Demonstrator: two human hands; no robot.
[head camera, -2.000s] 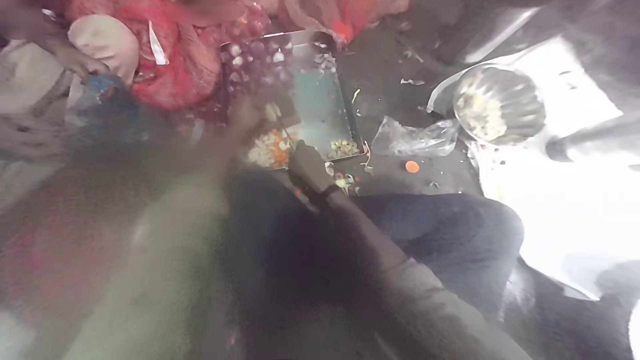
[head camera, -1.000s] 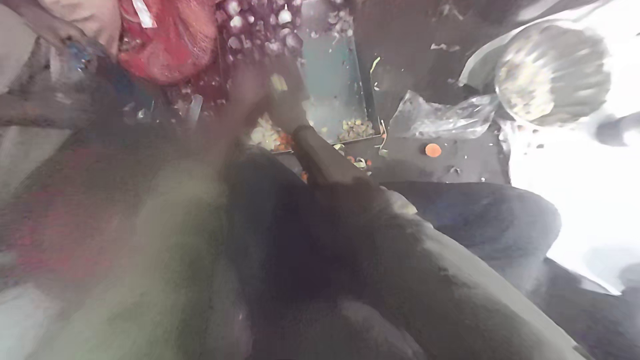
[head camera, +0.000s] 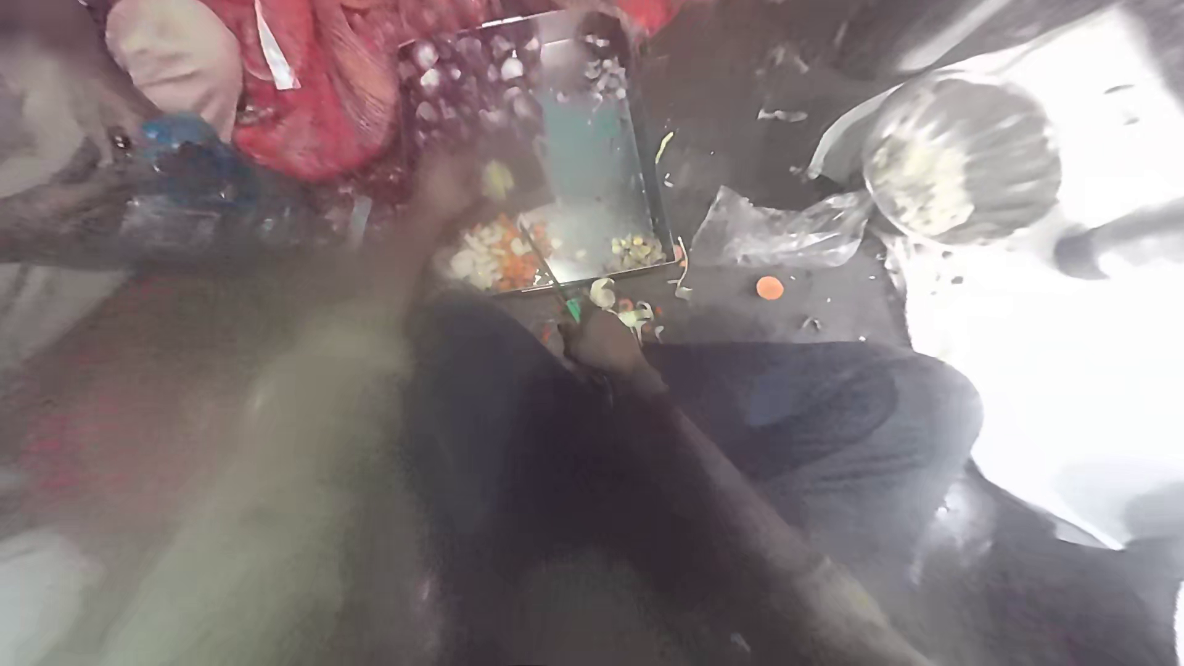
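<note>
My left hand (head camera: 449, 190), blurred, is over the left part of a metal tray (head camera: 652, 199), with a pale yellow-green vegetable piece (head camera: 498, 180) at its fingertips. My right hand (head camera: 606, 344) grips a knife (head camera: 541, 252) with a green handle, just outside the tray's near edge. The blade points up and left over chopped orange and white vegetables (head camera: 499, 254) in the near left corner. Small yellowish pieces (head camera: 636, 250) lie in the near right corner. Purple and white pieces (head camera: 481, 79) fill the far left part.
Peelings (head camera: 634, 314) and an orange slice (head camera: 770, 288) lie on the floor near my knee. To the right are a clear plastic bag (head camera: 782, 229) and a metal bowl (head camera: 967, 157) with pale contents. Red plastic bags (head camera: 314, 102) and another person's arm (head camera: 65, 222) are at left.
My right hand has drawn back toward me from beside my left hand, and the knife blade now shows plainly. The left hand stays over the tray. The view has shifted.
</note>
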